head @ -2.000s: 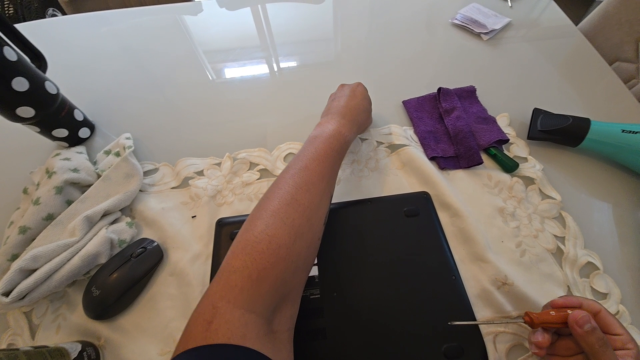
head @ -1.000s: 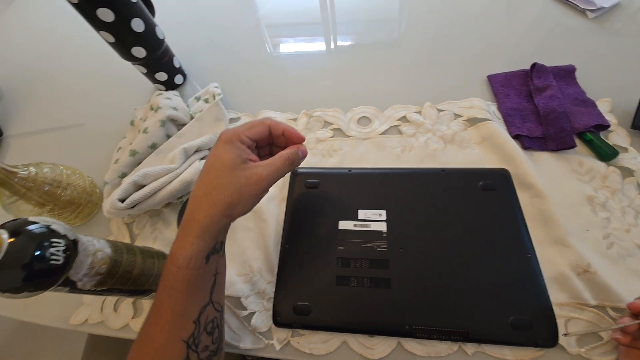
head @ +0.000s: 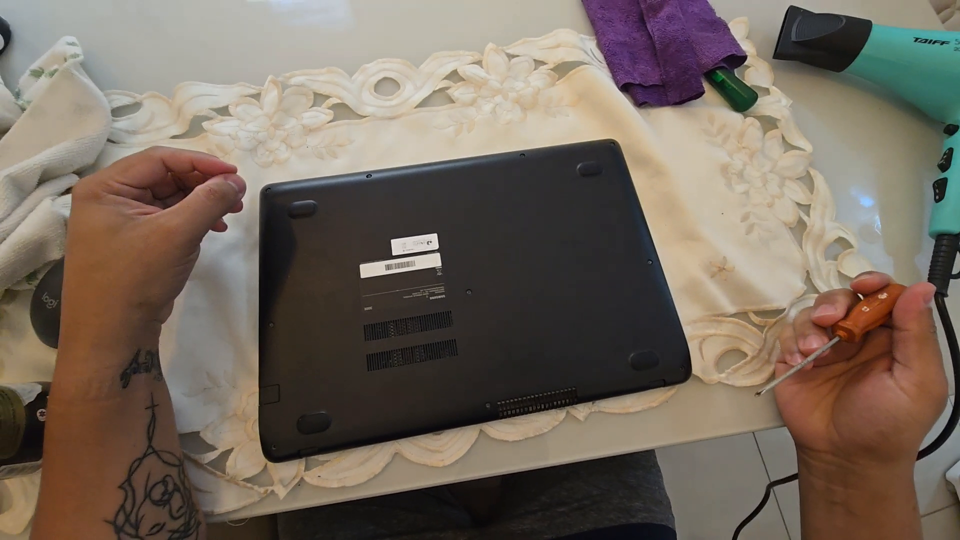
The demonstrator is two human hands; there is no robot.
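A black laptop (head: 525,247) lies upside down on a cream lace-edged table runner (head: 720,225), its underside with vents, rubber feet, screws and labels facing up. My left hand (head: 150,217) hovers just off the laptop's left edge, thumb and fingertips drawn together; whether something small is between them cannot be told. At the right, palm up, my right hand (head: 862,360) holds a screwdriver (head: 866,315) by its orange handle, the thin metal shaft pointing down and left, apart from the laptop.
Behind the laptop lies a purple cloth (head: 660,45) with a green handle (head: 731,88) sticking out. A teal hair dryer (head: 900,71) rests at the upper right, its cord hanging past the table edge. At the left are a white towel (head: 52,150), a black mouse (head: 46,304) and a bottle (head: 22,427).
My left arm, stretched across the laptop two seconds ago with the hand beyond its far edge, has drawn back to the left side. The screwdriver remains in my right hand. The view has shifted.
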